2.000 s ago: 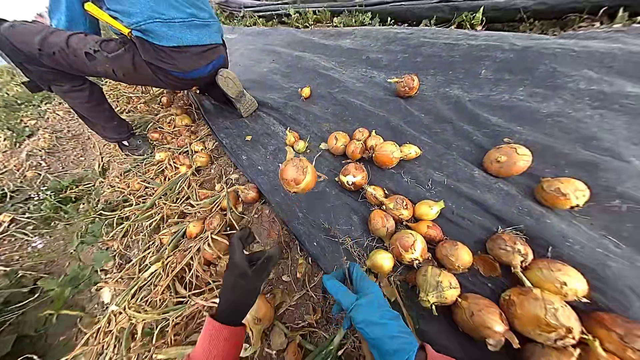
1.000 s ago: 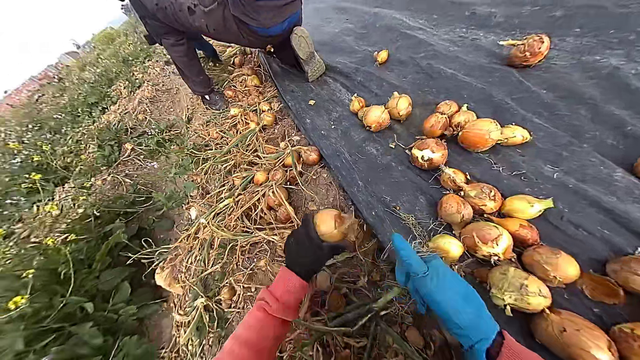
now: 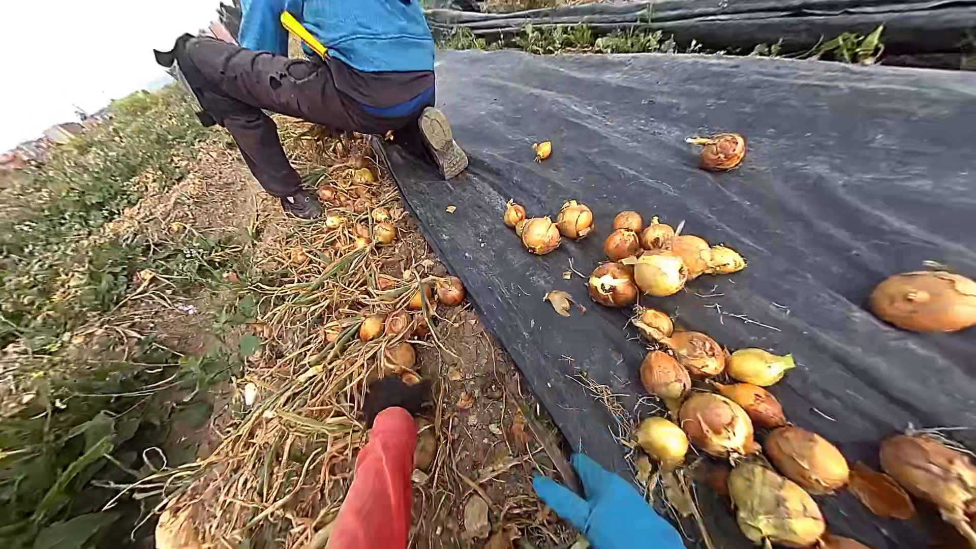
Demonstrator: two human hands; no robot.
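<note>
My left hand (image 3: 396, 396), in a black glove under a red sleeve, reaches down among dried onion tops (image 3: 305, 389) beside an onion (image 3: 399, 356); its fingers are blurred and hidden, so a grip cannot be told. Low in the view, my right hand (image 3: 610, 507) in a blue glove has its thumb and fingers apart, with nothing seen in it, at the edge of black ground fabric (image 3: 518, 305). Several onions lie on the fabric to its right, among them a pale yellow onion (image 3: 662, 441) and a larger brown onion (image 3: 717, 423).
A person (image 3: 335, 76) in a blue top kneels ahead, one shoe (image 3: 442, 143) on the fabric. More onions (image 3: 450, 290) lie in the row along the fabric's left edge. Green weeds (image 3: 76, 450) grow at the left. Rolled dark sheeting (image 3: 724, 23) lies across the back.
The onion my left hand held one second ago is out of that hand's raised grasp, and the hand is now down in the row. A pale onion now lies among the upper cluster on the fabric.
</note>
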